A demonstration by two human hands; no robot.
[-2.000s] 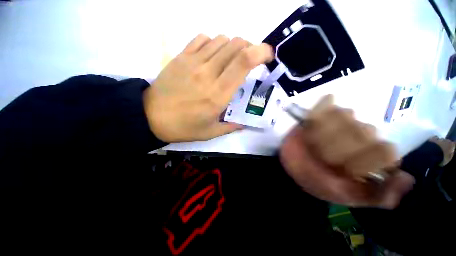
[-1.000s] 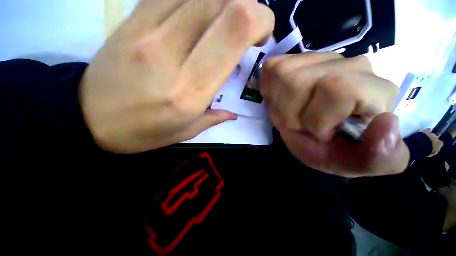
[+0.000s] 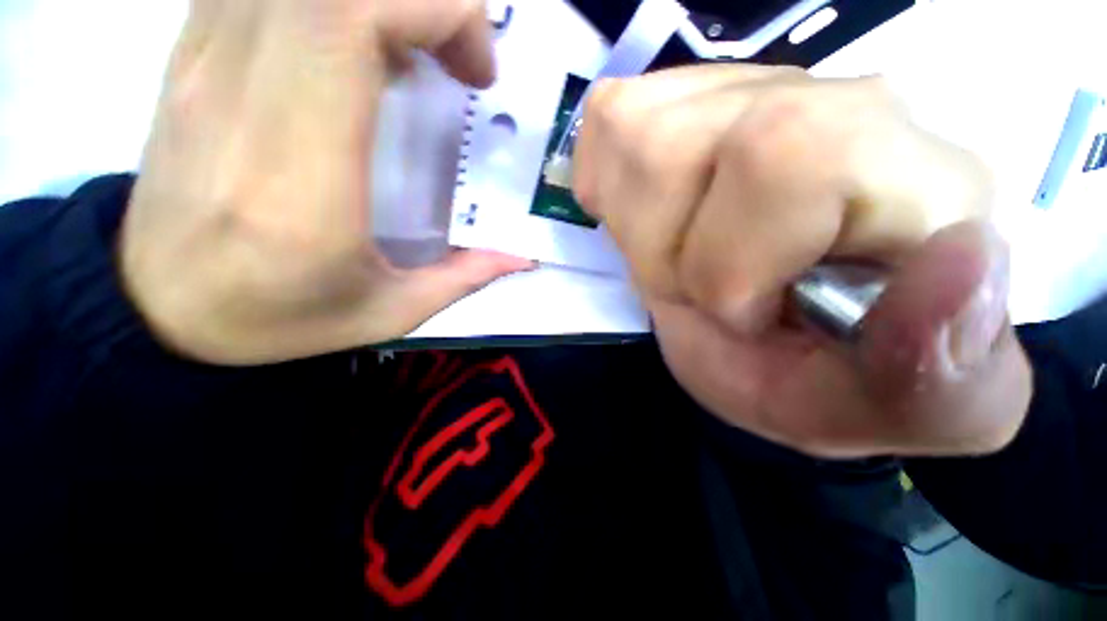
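The white front housing (image 3: pixel 498 182) lies near the table's front edge, its opening showing a green circuit board (image 3: pixel 550 204). My left hand (image 3: pixel 285 182) holds the housing's left side, thumb at the lower edge and fingers at the upper left. My right hand (image 3: pixel 801 243) is a fist around a silver metal tool (image 3: pixel 840 298) and covers the housing's right side; its fingertips are at the opening. The tool's tip is hidden. The flat pale cable (image 3: pixel 643 36) runs from the opening to the black base unit (image 3: pixel 741 22), which is cut off by the top edge.
Another white housing (image 3: pixel 1068 152) lies on the white tabletop (image 3: pixel 959 49) at the right edge. The table's front edge runs just below my hands. Dark clothing with a red outline mark is below it.
My right fist has come from beside the housing to over its opening. The view is closer. The base unit now shows only partly at the top. My left fingers have spread around the housing's side.
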